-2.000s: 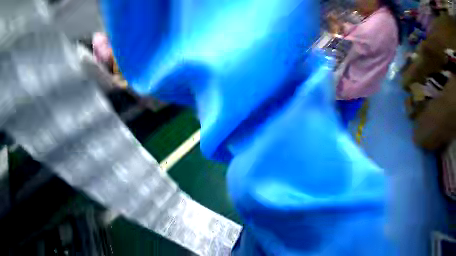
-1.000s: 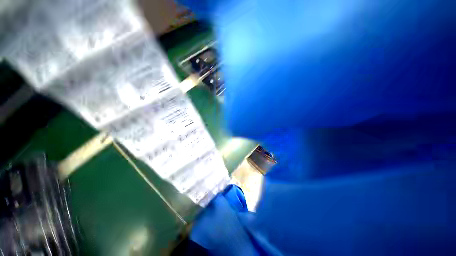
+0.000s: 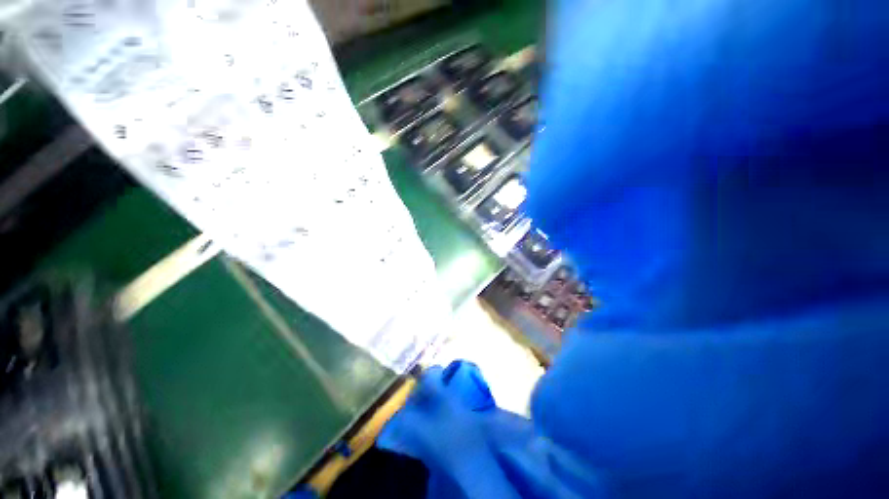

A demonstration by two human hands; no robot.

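Note:
A long white label strip (image 3: 263,166) with small dark print looms from the upper left and narrows towards the lower middle. Bright blue sleeve fabric (image 3: 721,244) fills the right side and hides what is behind it. Neither my left hand nor my right hand shows. A clear blister tray (image 3: 468,146) with black devices in its pockets lies beyond the strip; some devices carry a pale patch. The tray's right part is hidden by the sleeve.
The glossy dark green bench (image 3: 205,390) is crossed by a whitish tape strip (image 3: 166,278). Blurred stacked blister trays (image 3: 68,390) stand at the lower left. Small reddish-brown items (image 3: 560,302) lie beyond the bench's edge. More blue fabric (image 3: 458,429) is at the bottom middle.
The view has swung down from the aisle and a person in pink onto the bench. The blue sleeve has shifted right, and more of the blister tray shows.

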